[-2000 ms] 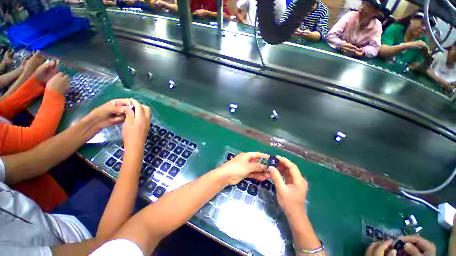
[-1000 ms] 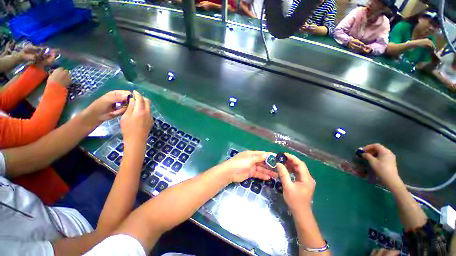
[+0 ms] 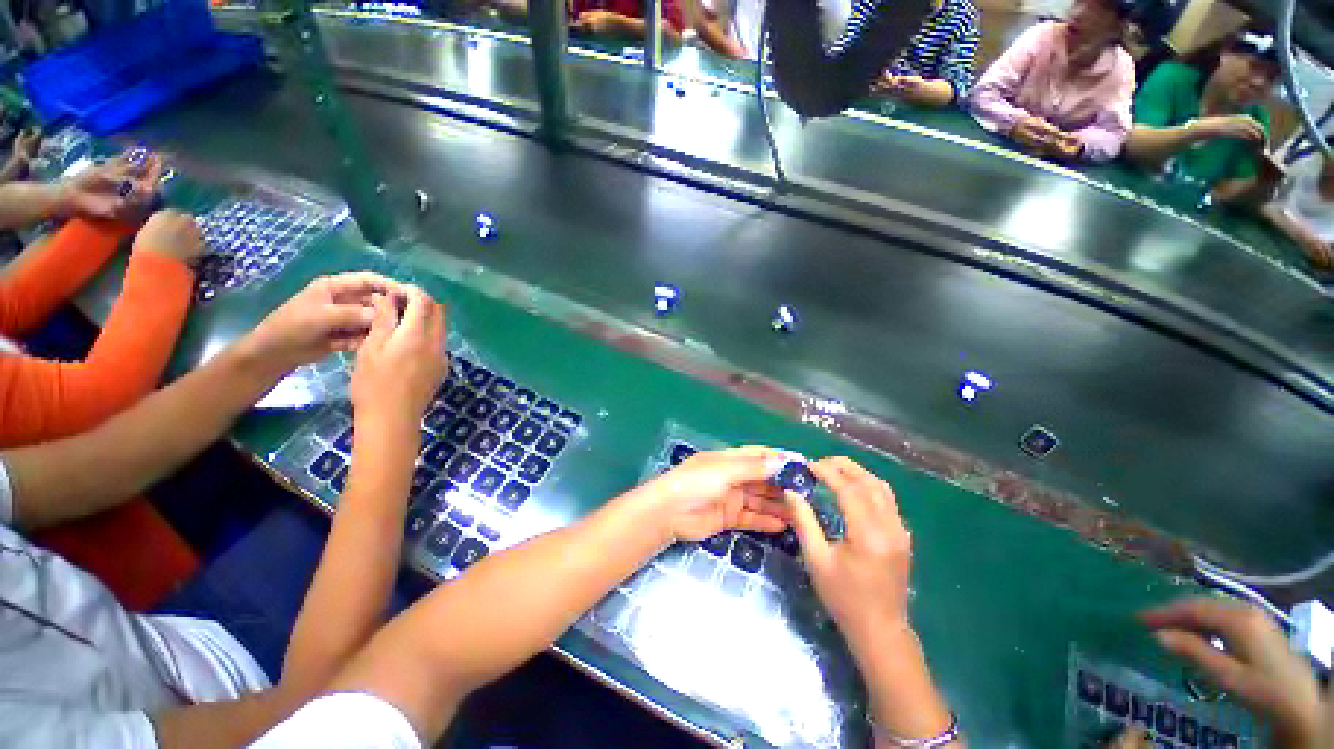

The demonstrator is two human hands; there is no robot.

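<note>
My left hand (image 3: 717, 495) and my right hand (image 3: 863, 553) meet at the centre right. Their fingertips hold a small black square housing (image 3: 796, 477) with a pale ring between them. My fingers partly hide it. A clear blister tray (image 3: 651, 622) lies on the green ledge under my hands, with black squares in its upper pockets and strong glare on its lower part.
A neighbour's hands (image 3: 392, 344) work over another tray of black squares (image 3: 505, 454) at left. Another hand (image 3: 1244, 651) is above a tray (image 3: 1156, 717) at lower right. The dark belt (image 3: 878, 307) carries scattered small parts. A black hose (image 3: 827, 59) hangs above.
The two pieces seen between my fingertips a second ago now show as one dark square. The neighbour's right-side hand has drawn back from the belt, where a square part now lies. Belt parts shifted slightly left.
</note>
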